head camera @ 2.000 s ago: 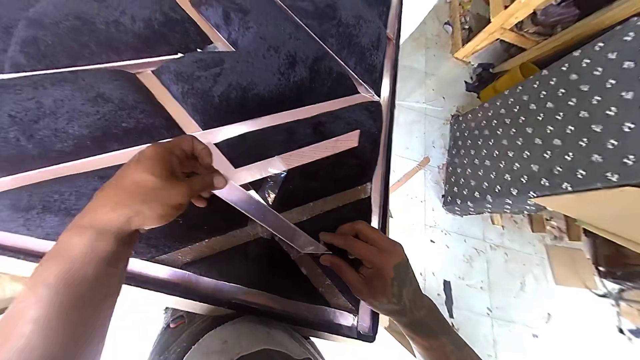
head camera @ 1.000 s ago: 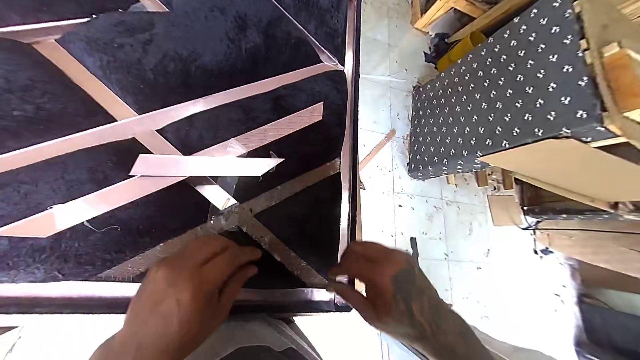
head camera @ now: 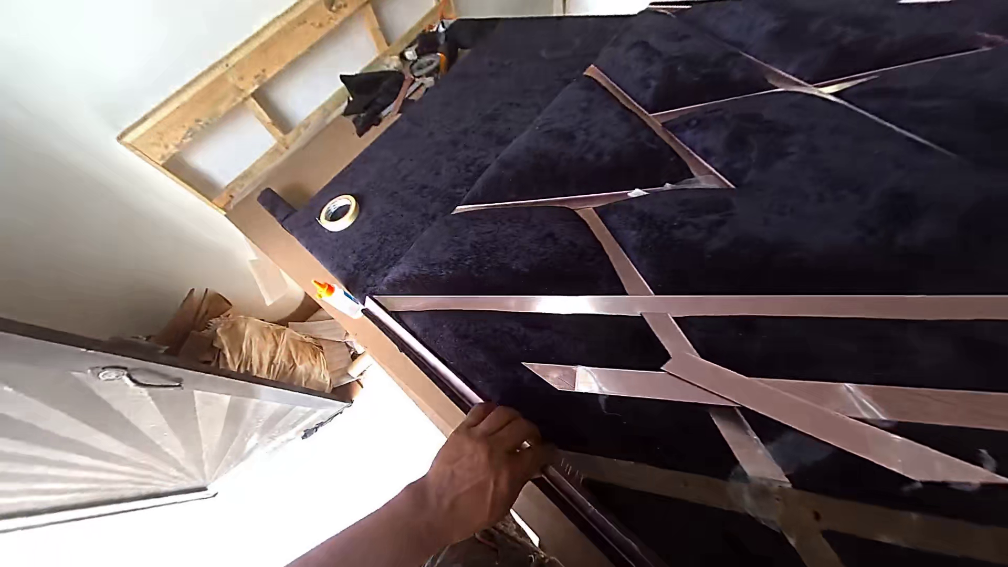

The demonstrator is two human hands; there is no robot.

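Observation:
My left hand [head camera: 492, 465] rests on the edge trim [head camera: 433, 358] of a panel covered in dark velvet fabric [head camera: 504, 260], its fingers curled over that edge. Whether it grips the trim cannot be told. Shiny pinkish strips [head camera: 709, 305] cross the fabric. One loose short strip [head camera: 835, 421] lies slanted over another strip [head camera: 929, 403], to the right of the hand. Bare, glue-marked bands [head camera: 685, 480] show lower down. My right hand is out of view.
A roll of tape [head camera: 339, 213] and a white glue bottle with an orange cap [head camera: 337, 298] lie near the left edge. Behind stands a wooden frame [head camera: 228, 79]. A door [head camera: 157, 425] and a brown wrapped bundle [head camera: 276, 350] are at the left.
The view has swung far to the left. The short strip, held between both hands two seconds ago, was let go and lies on the panel. My right hand has left the view.

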